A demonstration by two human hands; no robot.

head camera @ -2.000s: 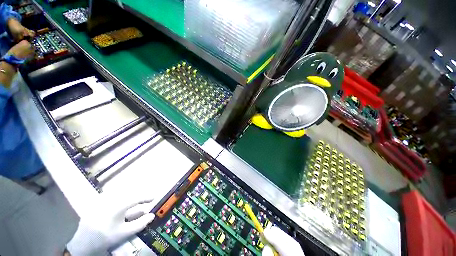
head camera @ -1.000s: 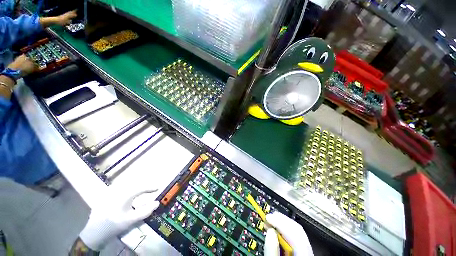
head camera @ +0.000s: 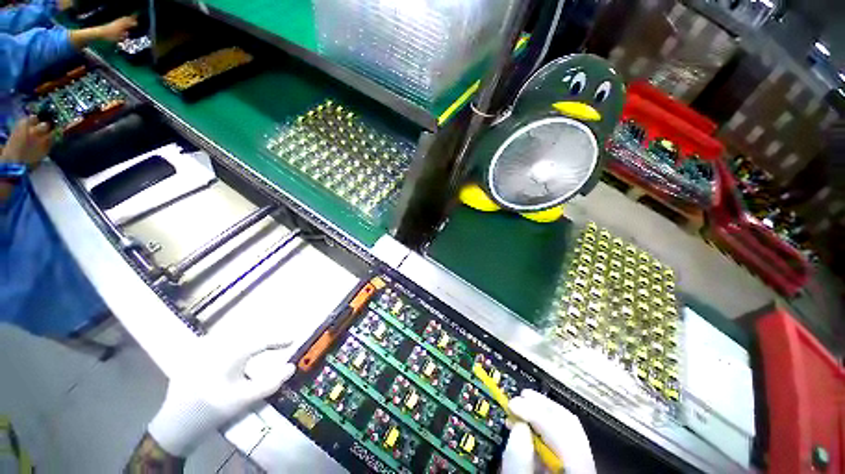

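A black carrier [head camera: 339, 437] with an orange end clamp [head camera: 338, 329] holds green PCB strips [head camera: 380, 375] crowded with small parts, on the conveyor at the lower middle. My gloved left hand [head camera: 218, 393] is at the carrier's left side, its fingertips by the lower end of the orange clamp; whether it grips the edge is unclear. My gloved right hand [head camera: 548, 433] holds a slim yellow hand tool [head camera: 500, 393]. The tool's tip is over the parts on the right side of the boards. The carrier's near end is cut off by the picture's edge.
Blister trays of yellow-silver parts lie behind the line [head camera: 347, 157] and at right [head camera: 619, 310], beside a white sheet [head camera: 718, 375] and red bin [head camera: 801, 398]. A penguin-shaped fan [head camera: 547, 148] stands behind. Conveyor rods [head camera: 222, 245] lie left. A blue-gowned person [head camera: 42, 241] works at far left.
The view has shifted slightly. The yellow tool's tip has moved a little right and down across the boards with my right hand. My left hand stays by the clamp. The coworker's near hand has moved.
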